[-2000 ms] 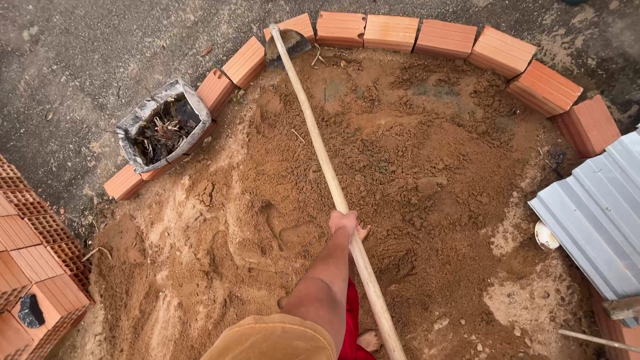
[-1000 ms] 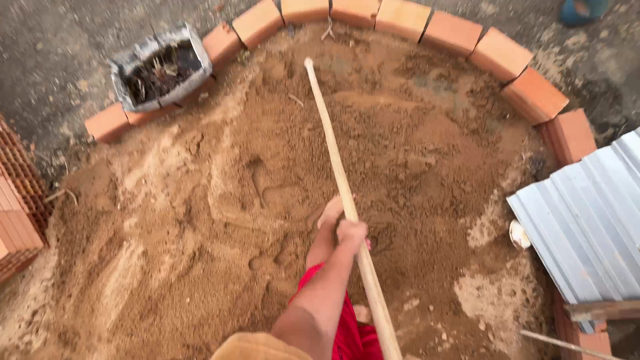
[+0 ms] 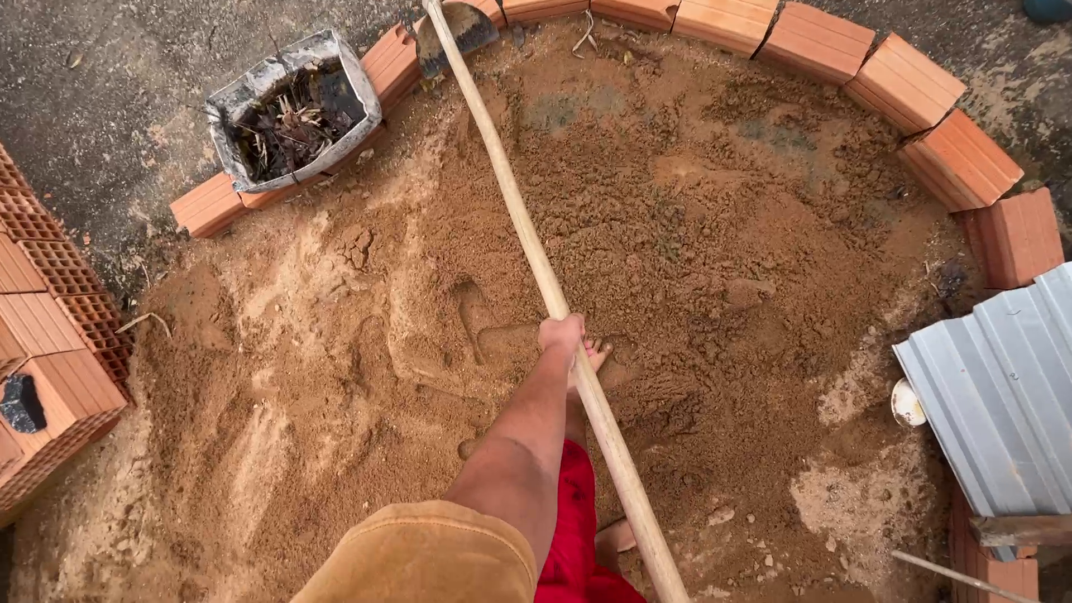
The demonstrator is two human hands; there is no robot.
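Observation:
My left hand is closed around the middle of a long wooden hoe handle. The handle slants from the upper left to the bottom edge, right of my red shorts. At its far end, the broad metal hoe blade is by the inner side of the curved brick border, close to a grey container. Damp brown sandy soil lies under the handle, with footprints left of my hand. One bare foot shows just beyond my hand, partly behind the handle. My right hand is out of view.
The worn grey container holds dry plant debris and sits on the border at upper left. Stacked hollow clay bricks stand left, with a dark stone on them. Corrugated metal sheet, a small white object and a thin stick are at right.
Since one second ago, the hoe's head has moved from over the soil to the border beside the grey container, and its blade shows again. My left hand stays on the handle.

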